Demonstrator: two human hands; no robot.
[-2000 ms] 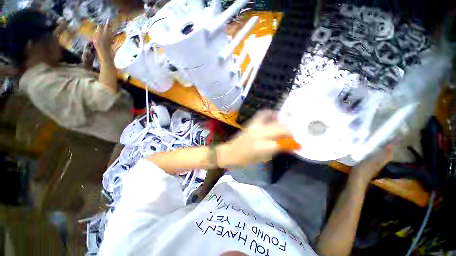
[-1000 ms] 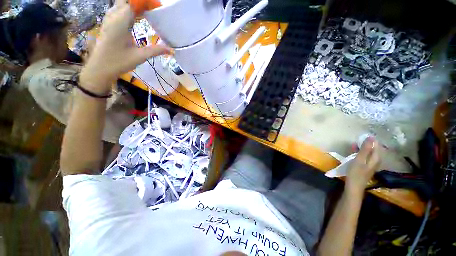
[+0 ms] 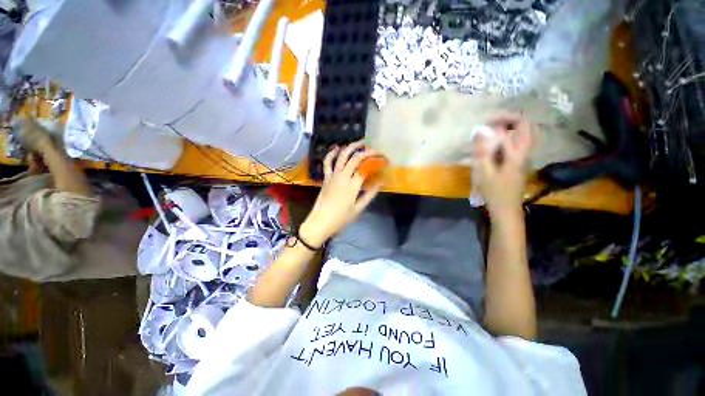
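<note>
My left hand (image 3: 346, 189) is at the bench's front edge, by the near end of the black parts tray (image 3: 344, 85). Its fingers are apart and hold nothing visible; an orange finger cot (image 3: 372, 167) is on one digit. My right hand (image 3: 502, 155), blurred, is over the pale mat (image 3: 425, 131) with a white wiping cloth (image 3: 481, 136) in its fingers. The stacked housings (image 3: 178, 85) lie in a long white column at the left, with antennas (image 3: 249, 42) sticking out.
White clips (image 3: 433, 66) lie in a pile on the mat, darker parts (image 3: 495, 19) behind. A black glue gun (image 3: 599, 151) lies at the right edge. Loose housings (image 3: 197, 263) fill a heap below left. Another person's arm (image 3: 58, 166) is at far left. Thin cables (image 3: 224, 161) trail from the stack.
My left hand has come down from the stack to the bench edge. My right hand has moved over the mat, still with the cloth. The view has shifted right.
</note>
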